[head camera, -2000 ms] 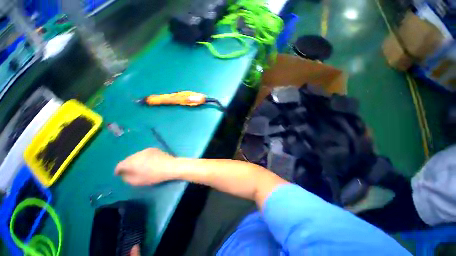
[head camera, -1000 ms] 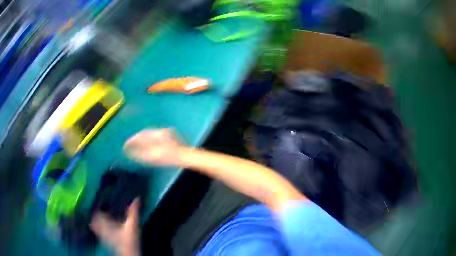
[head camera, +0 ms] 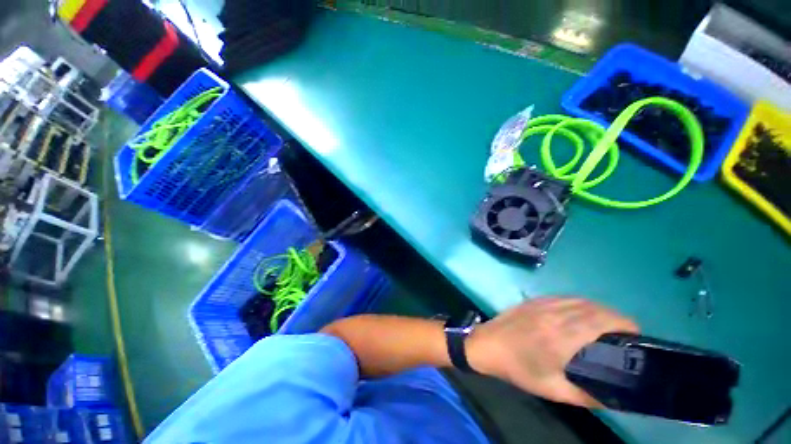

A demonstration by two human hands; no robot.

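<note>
My left hand [head camera: 551, 347], with a dark watch on its wrist, grips one end of a black housing shell [head camera: 663, 379] at the bench's near edge. The shell's hollow side faces up. My right hand is not in view. A black fan module [head camera: 520, 214] lies on the green-teal mat beyond my left hand. A bright green cable [head camera: 617, 165] lies coiled beside it, with a crinkled clear bag [head camera: 507, 143] between. A tiny black part with thin leads [head camera: 689, 267] lies loose beyond the shell.
A blue tray [head camera: 598, 65] of small black parts and a yellow tray [head camera: 763, 191] stand at the bench's far right, with a white box [head camera: 728, 43] behind. Blue crates with green cables [head camera: 204, 195] [head camera: 260, 347] stand at left, beside the bench. A black stack [head camera: 264, 30] is at the bench's far left.
The view has swung left, bringing the fan module and crates into sight. The orange screwdriver, carton and my right hand have left the picture. My left hand now grips the shell.
</note>
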